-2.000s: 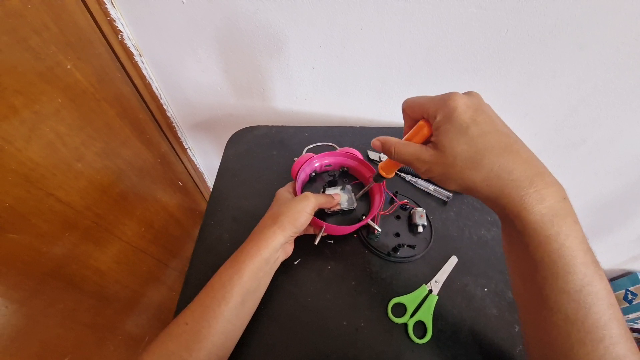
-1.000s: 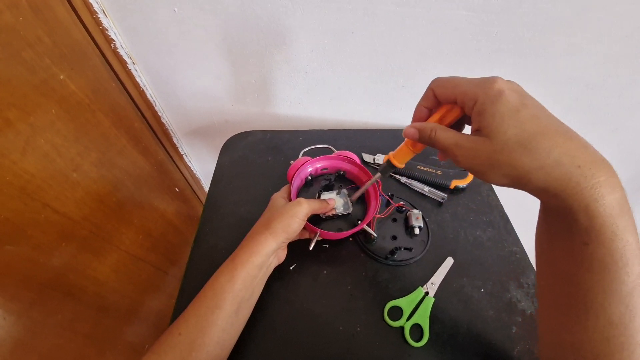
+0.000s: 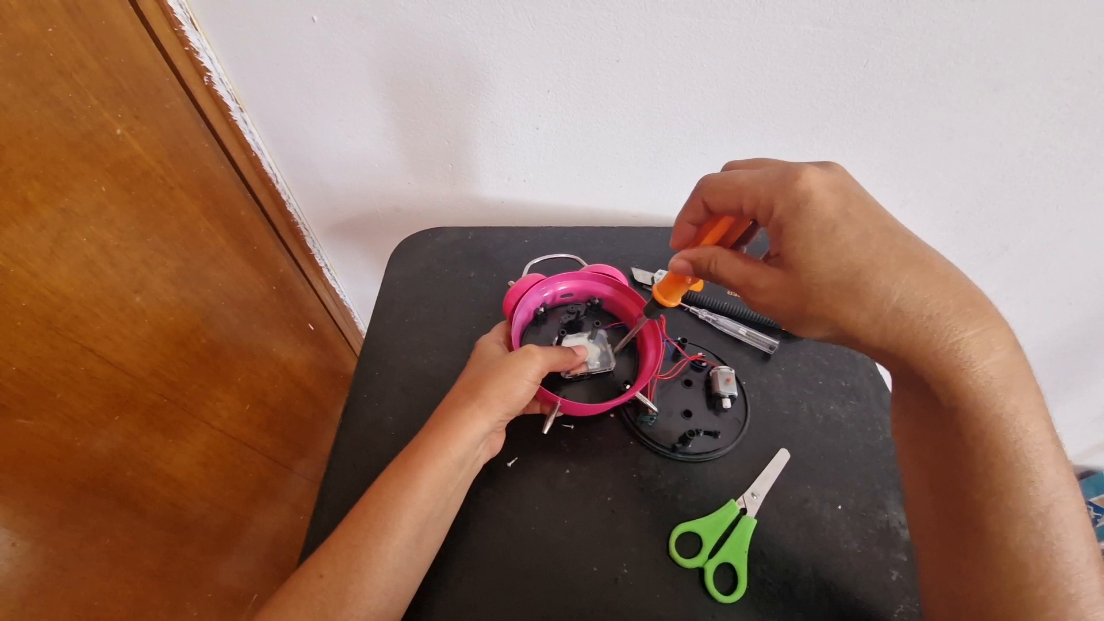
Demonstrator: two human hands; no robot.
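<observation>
A pink twin-bell alarm clock housing (image 3: pixel 649 345) lies open on the black table, its inside facing up. My left hand (image 3: pixel 517 371) grips its lower left rim, the thumb pressed on a clear plastic clock movement (image 3: pixel 588 354) inside. My right hand (image 3: pixel 776 241) holds an orange-handled screwdriver (image 3: pixel 671 289), tilted, with its tip at the right edge of the movement. Red wires (image 3: pixel 681 366) run from the housing to a small metal motor (image 3: pixel 724 385) on the round black back cover (image 3: pixel 687 414), which lies at the housing's lower right.
Green-handled scissors (image 3: pixel 729 535) lie near the table's front. Behind the back cover are a clear-handled tester screwdriver (image 3: pixel 733 329) and a utility knife (image 3: pixel 642 276), partly hidden. Small screws (image 3: pixel 512 462) lie below the housing. A white wall stands behind the black table (image 3: pixel 431 302), a wooden door (image 3: pixel 172 302) at left.
Since the first frame, the screwdriver tip has moved from near the housing's right rim to the movement's edge. My left hand still holds the housing.
</observation>
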